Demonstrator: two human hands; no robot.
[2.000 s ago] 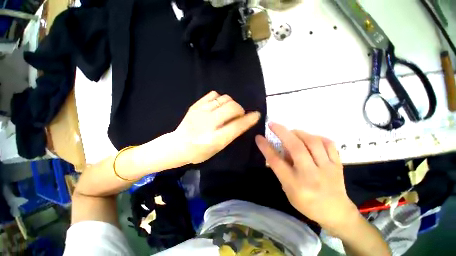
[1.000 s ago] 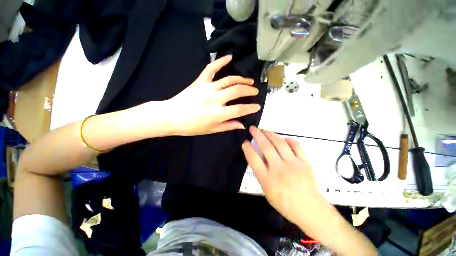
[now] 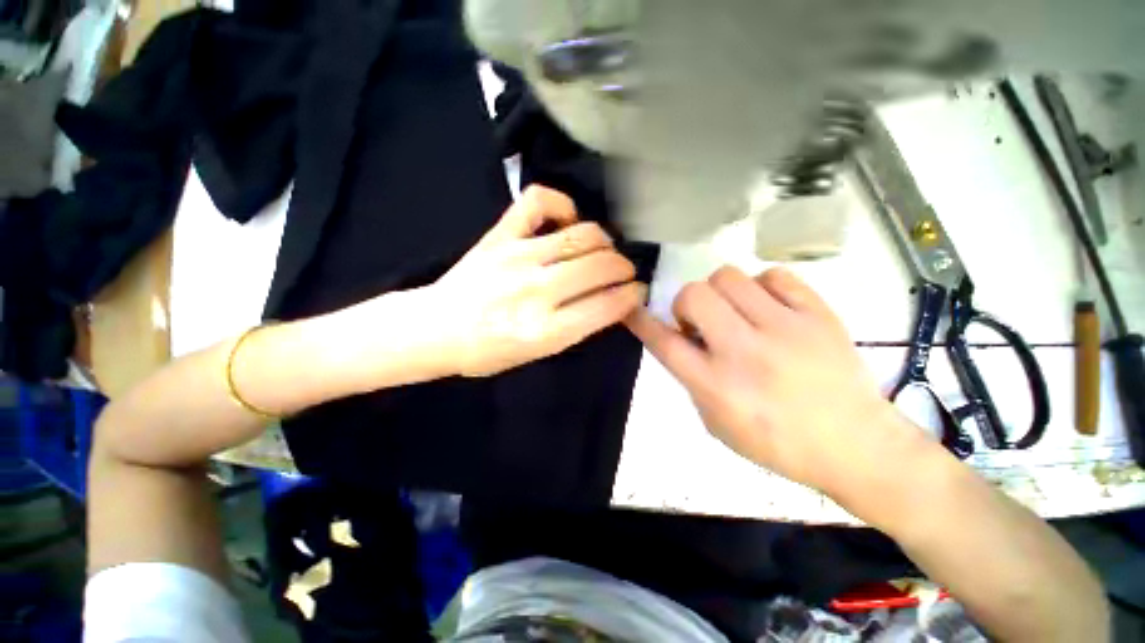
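A black garment panel [image 3: 396,214] lies on the white machine table, its right edge running down past both hands. My left hand [image 3: 546,283] rests on the panel with fingers curled, its fingertips at the right edge. My right hand [image 3: 766,358] is just right of that edge, fingers bent, its thumb and fingertip meeting the cloth edge beside my left fingertips. The two hands pinch the edge between them. The pale sewing machine head [image 3: 716,101] is blurred and hides the needle area above the hands.
Large shears [image 3: 935,258] lie right of my right hand. Further right are an orange-handled tool [image 3: 1086,364] and a screwdriver with a black handle [image 3: 1126,389]. Heaped black cloth [image 3: 126,163] hangs at the left. Cream scraps [image 3: 308,584] sit on black cloth below the table.
My left fingers have curled in from spread and sit at the edge. My right fingers have bent more, with the hand turned. The view has shifted, and the machine head now covers more above the hands.
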